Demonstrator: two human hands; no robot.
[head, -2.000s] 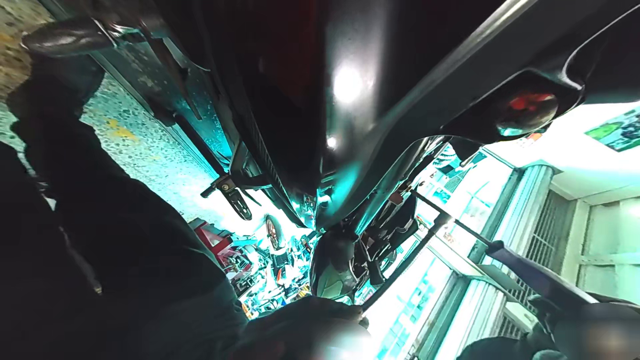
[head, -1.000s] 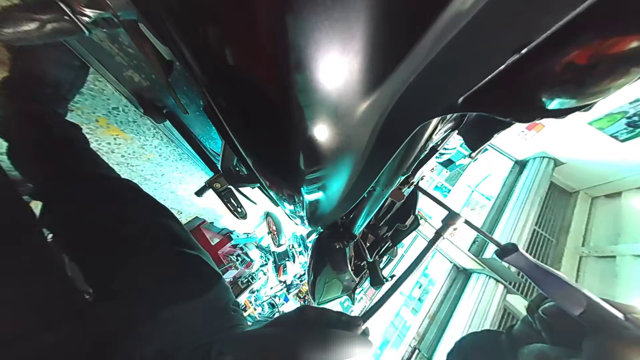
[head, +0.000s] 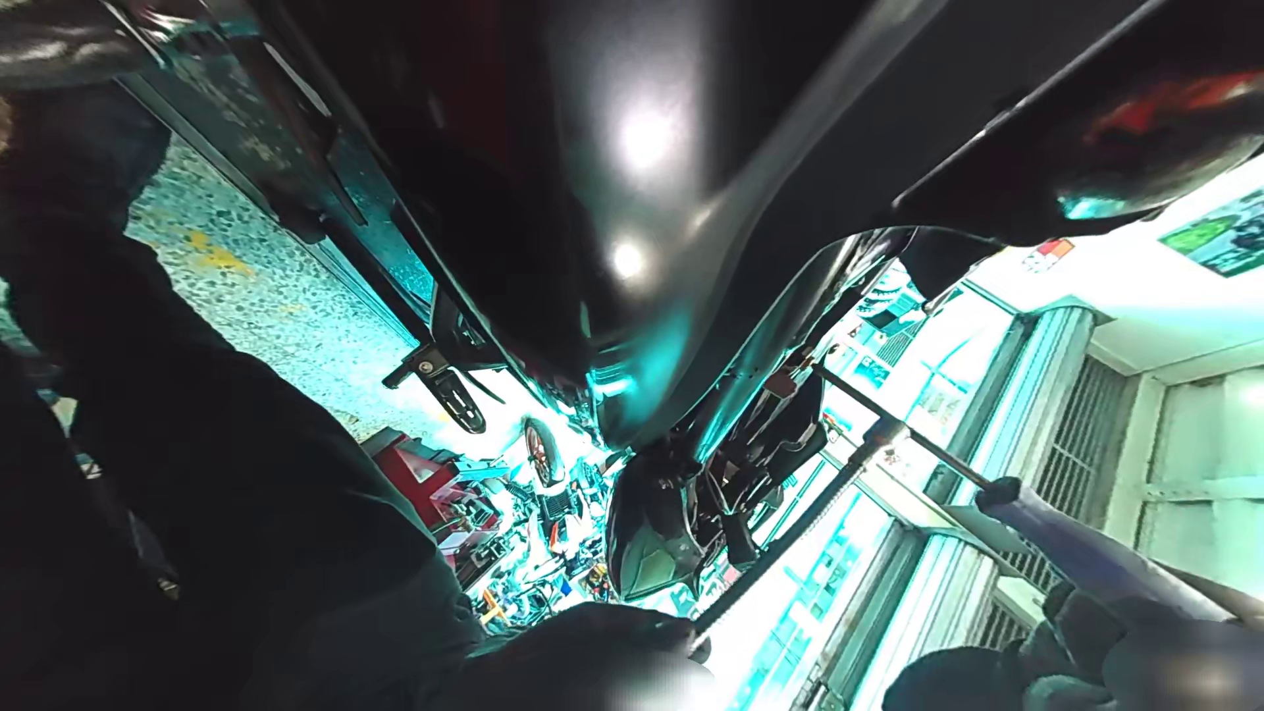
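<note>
A motorcycle's dark, glossy body panel [head: 652, 217] fills the upper middle, with a red-and-clear lamp [head: 1165, 128] at the upper right. At the lower right, my right hand [head: 1066, 642], dark and seemingly gloved, is closed around the greyish-purple handle of a screwdriver [head: 1096, 553]. Its thin shaft points up and left, the tip by the parts under the panel's edge. Low in the middle, my left hand [head: 602, 642], also dark, holds a long, slim, flexible-looking rod [head: 790, 543]. The rod's shiny end meets or overlaps the screwdriver shaft; contact cannot be told.
A folding footpeg [head: 454, 395] juts out left of the body panel. Speckled floor [head: 217, 257] with yellow marks lies at the left, beside my dark-clothed leg. A red cabinet or box [head: 415, 474] and a motorcycle wheel [head: 538, 449] stand farther off. Roller shutters [head: 1047, 385] line the right.
The view has shifted so that the lamp and body panel look nearer. Both hands keep hold of their tools, and the screwdriver still crosses the rod's end.
</note>
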